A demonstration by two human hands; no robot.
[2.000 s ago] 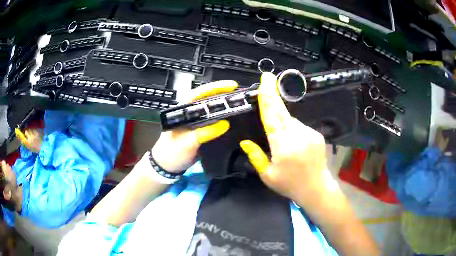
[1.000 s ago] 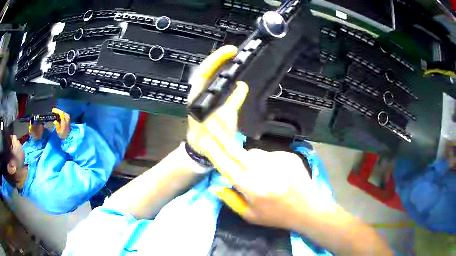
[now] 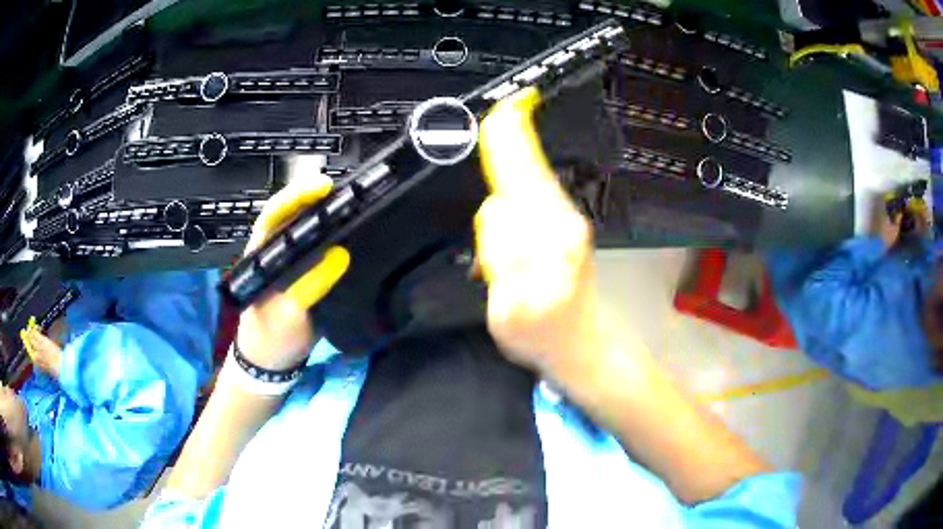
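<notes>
A long black control panel (image 3: 346, 198) with a row of pale-edged rectangles is held up in front of me, tilted with its right end higher. Its chrome ring (image 3: 444, 130) is near the middle. My left hand (image 3: 284, 279), with yellow finger cots and a dark wristband, grips the panel's lower left end between thumb and fingers. My right hand (image 3: 533, 232) has its yellow-tipped index finger on the panel just right of the ring; its thumb is hidden. The matte black rear housing (image 3: 414, 243) extends below the bar, over my dark apron.
Parallel panels with rings lie on the dark green bench, such as one at left (image 3: 233, 148). A blue-sleeved person (image 3: 129, 387) is at left, another (image 3: 853, 310) at right beside a white sheet (image 3: 874, 155). A red stool (image 3: 729, 300) stands below the bench.
The panel has swung down from its steeper tilt to a shallower one nearer me. My right hand has come up from beneath my left forearm onto the panel. The view has shifted.
</notes>
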